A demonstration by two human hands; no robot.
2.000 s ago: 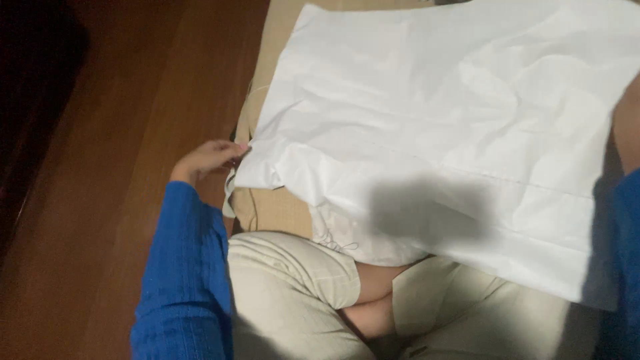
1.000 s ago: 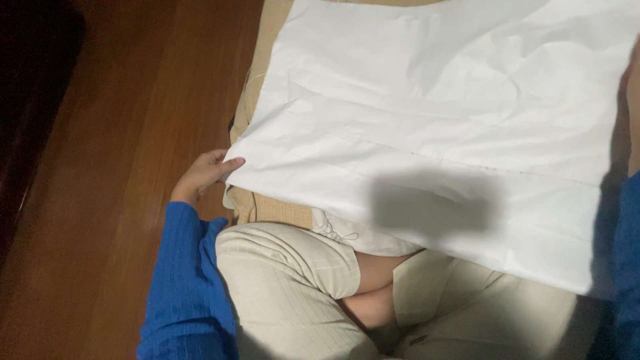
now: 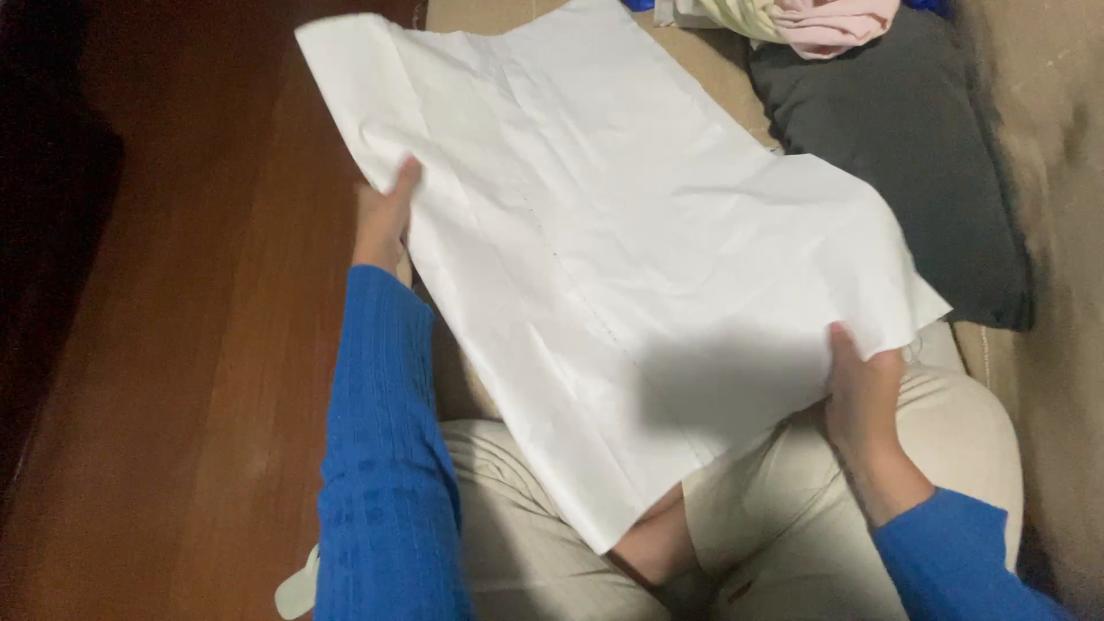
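Observation:
A large white sheet [image 3: 604, 198], creased and with a dotted line across it, is held up at a slant over the lap. My left hand [image 3: 386, 211] grips its left edge, thumb on top and fingers underneath. At the lower right, my right hand [image 3: 867, 384] has hold of the opposite edge, again with the thumb on top. One corner of the sheet hangs down between the knees. Whether the sheet is paper, plastic or fabric I cannot tell. A blurred dark patch lies over its lower part.
A dark grey cushion [image 3: 906, 164] lies on the beige couch [image 3: 1048, 431] at the right. Pink cloth [image 3: 837, 26] and pale yellow cloth [image 3: 746, 15] are bundled at the top. Left is wooden floor [image 3: 216, 345], with a pale green slipper-like object [image 3: 297, 591] at the bottom.
The white sheet was spread flat before the knees and is now raised and turned askew. My right hand has come into clear view, holding its edge. The view has shifted to the right.

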